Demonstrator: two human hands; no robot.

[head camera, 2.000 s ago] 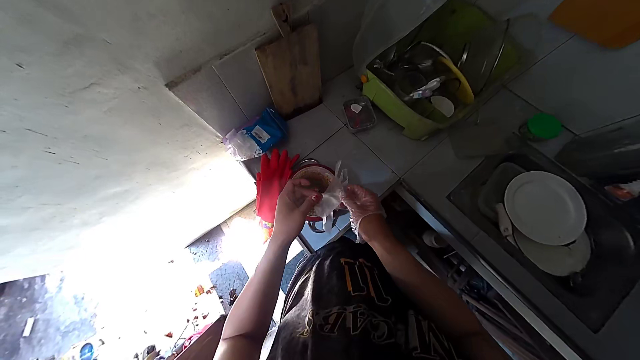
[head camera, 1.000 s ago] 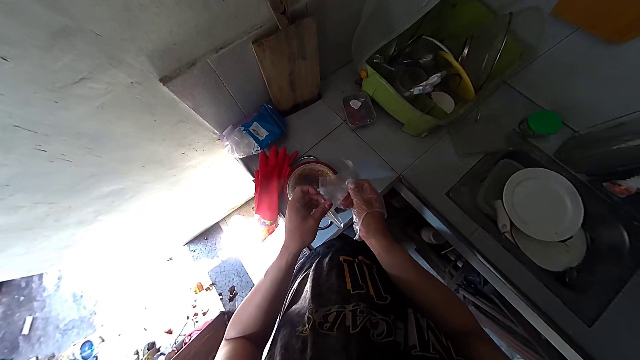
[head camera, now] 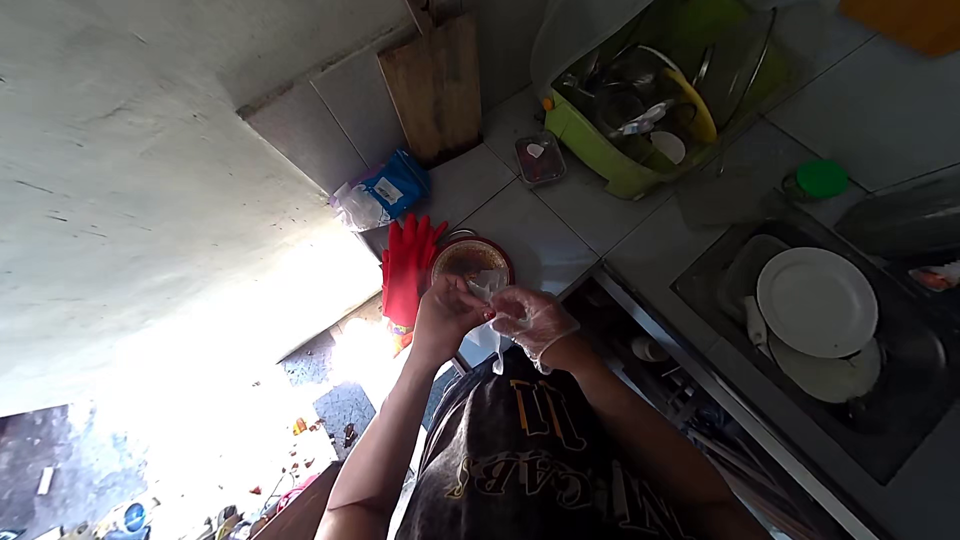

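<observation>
A clear plastic glove covers my right hand [head camera: 531, 321], whose bent fingers pinch thin clear plastic. My left hand [head camera: 452, 315] is bare and grips another part of that plastic, a second clear glove [head camera: 491, 343] by its look, which hangs between the hands. Beneath and beyond them a round red-rimmed pan [head camera: 463, 257] with brownish contents stands at the counter edge, partly hidden by my hands. Red rubber gloves [head camera: 406, 262] lie just left of the pan. A blue packet [head camera: 399, 184] with clear plastic beside it is behind the gloves.
A wooden cutting board [head camera: 435, 86] leans on the wall. Near it are a small clear container [head camera: 540, 159] and a green dish tub [head camera: 600, 150] full of dishes. On the right, a sink [head camera: 892, 450] holds white plates [head camera: 817, 300], with a green-lidded jar [head camera: 821, 178] behind.
Both hands stay close together over the near side of the pan, while the clear plastic between them has shifted and now hangs lower than one second ago.
</observation>
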